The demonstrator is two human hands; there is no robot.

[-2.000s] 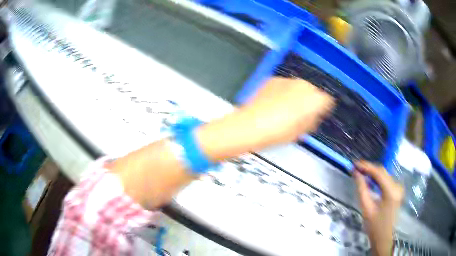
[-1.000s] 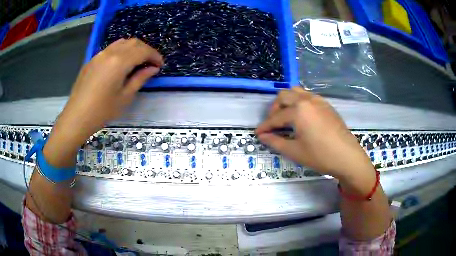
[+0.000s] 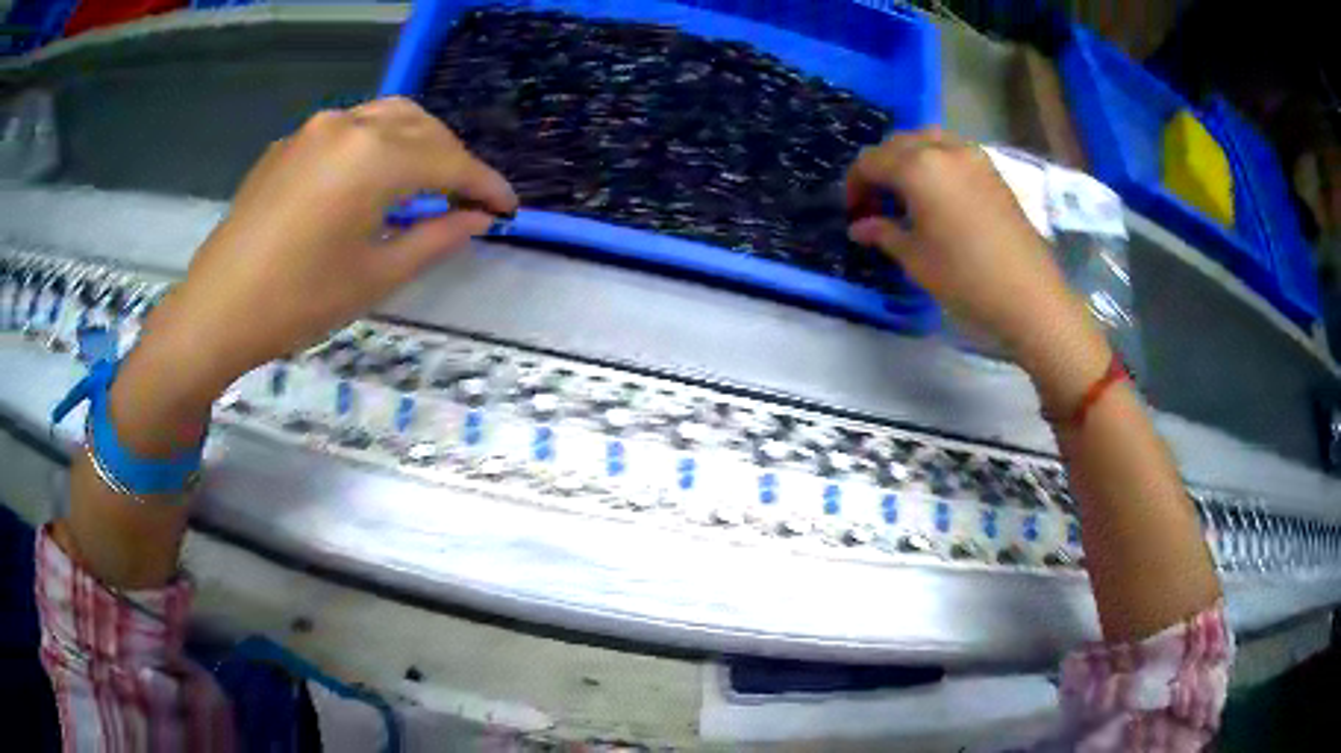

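My left hand (image 3: 346, 221), with a blue wrist strap (image 3: 136, 441), is above the near left edge of the blue component bin (image 3: 662, 253). Its thumb and forefinger pinch a tiny dark component (image 3: 503, 224). My right hand (image 3: 963, 236) is over the bin's right part, its fingertips curled close to the heaped black components (image 3: 662, 125); whether they hold one cannot be told. The circuit board panel (image 3: 588, 434) runs across below both hands, with blue discs and upright capacitors on it, slightly blurred.
Smooth metal rails (image 3: 588, 566) run along both sides of the panel. A clear bag with white labels (image 3: 1081, 206) lies right of the bin, partly behind my right hand. A blue bin with a yellow item (image 3: 1199, 169) stands at the far right. A dark flat object (image 3: 824, 675) lies below the near rail.
My right hand has moved from above the boards up to the bin. My left hand has moved from over the heap to the bin's near edge. The view has tilted and shifted.
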